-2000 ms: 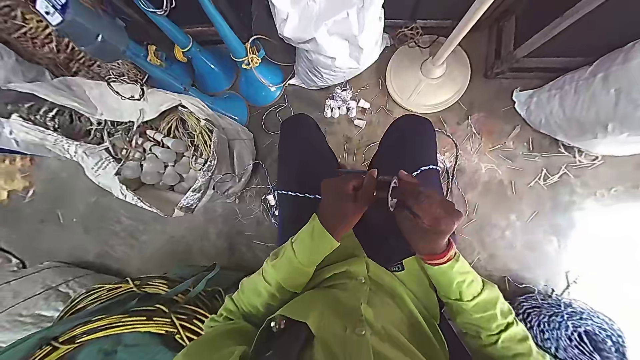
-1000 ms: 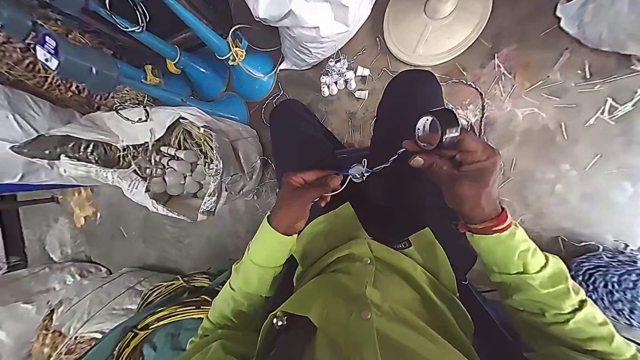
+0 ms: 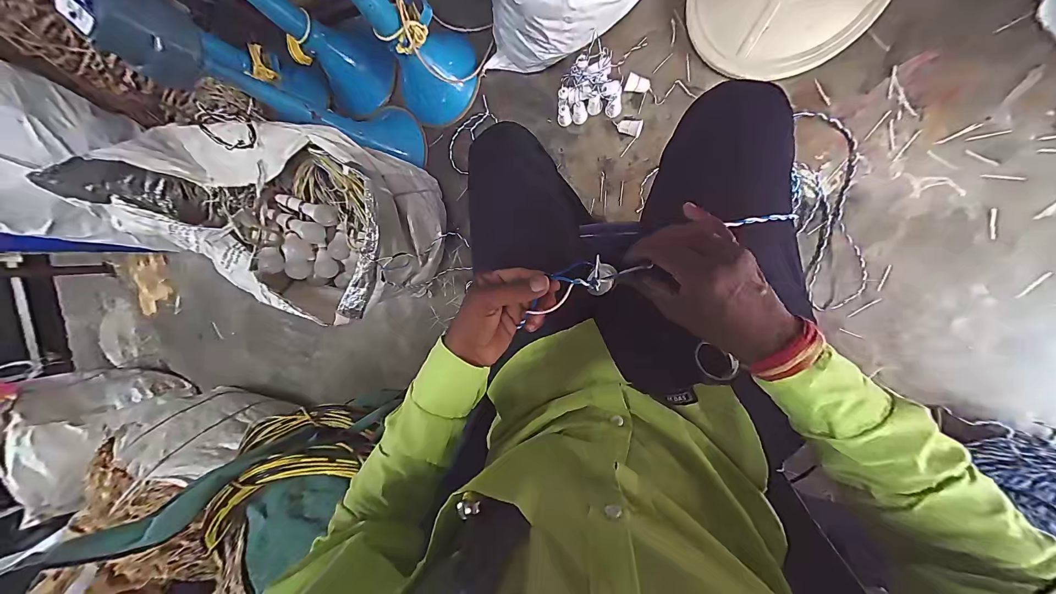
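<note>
My left hand [image 3: 503, 309] pinches blue and white wires [image 3: 563, 299] between thumb and fingers. The wires run to a small round whitish fitting [image 3: 601, 278] over my lap. Just right of that fitting is my right hand [image 3: 701, 276], its fingers closed around a thin piece whose kind I cannot tell. A roll of tape [image 3: 716, 361] is below my right palm, against the dark trousers; whether the hand touches it is hidden. Blue-and-white twisted wire [image 3: 761, 220] passes from the right hand across the right thigh to a loose coil [image 3: 825, 206].
An open white sack [image 3: 206, 235] of bulbs [image 3: 309, 247] stands at left, near blue funnel-shaped pieces [image 3: 441, 74]. Small white bulbs on wires [image 3: 587, 99] lie beyond my knees, before a cream round base [image 3: 784, 33]. Yellow-and-black cable [image 3: 285, 470] is at lower left.
The tape roll, held up in my right hand one second ago, is now below that palm. My right hand has moved in beside the round fitting. My left hand still holds the wires.
</note>
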